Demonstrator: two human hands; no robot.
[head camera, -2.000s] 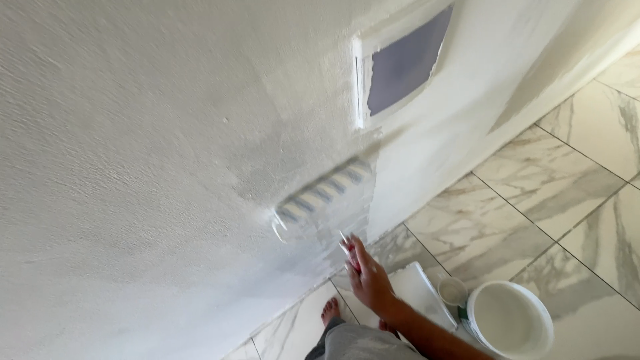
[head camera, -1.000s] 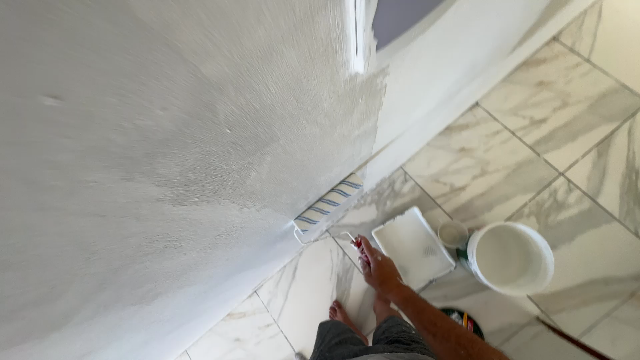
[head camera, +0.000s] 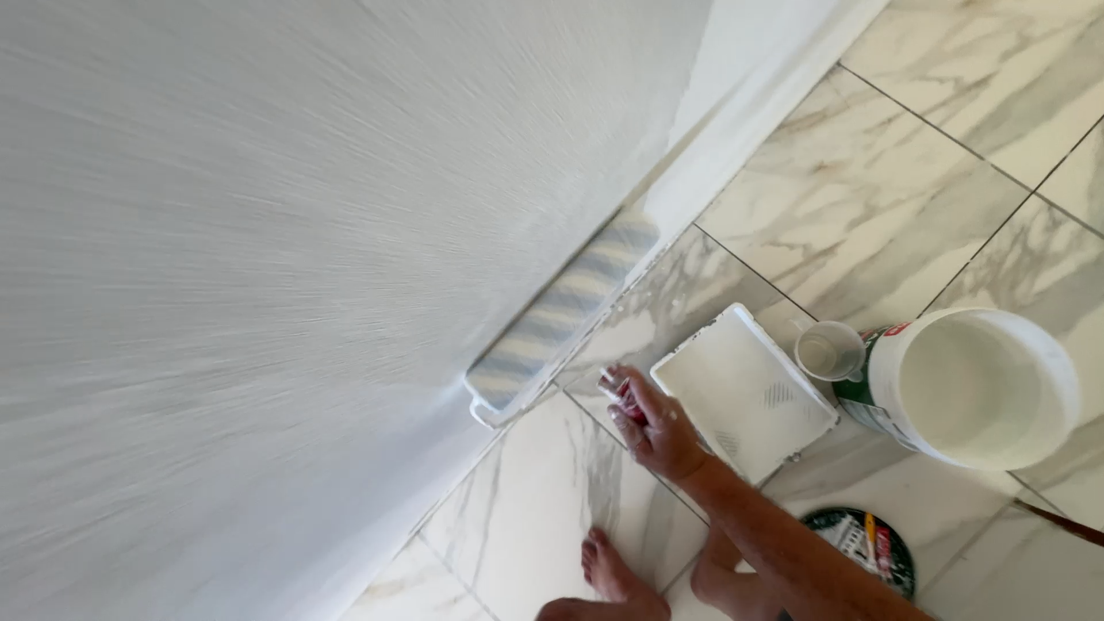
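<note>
One hand shows, on an arm that enters from the lower right; I take it as my right hand (head camera: 651, 424). Its paint-flecked fingers are closed round the red handle of a paint roller. The striped roller sleeve (head camera: 565, 315), slightly blurred, lies against the foot of the white wall (head camera: 328, 259), just above the floor edge. Beside the hand, a white paint tray (head camera: 746, 392) holds pale paint. My left hand is out of view.
Right of the tray stand a clear plastic measuring cup (head camera: 830, 351) and a large white bucket (head camera: 987, 388). A dark round lid (head camera: 862, 552) with small tools lies on the marble-look tiles (head camera: 888, 181). Bare feet (head camera: 612, 565) stand near the wall. A thin dark stick (head camera: 1061, 522) is at the right edge.
The roller has moved down the wall to its foot, with my right hand still on the handle. The view has tilted down, and the purple patch on the wall has left it.
</note>
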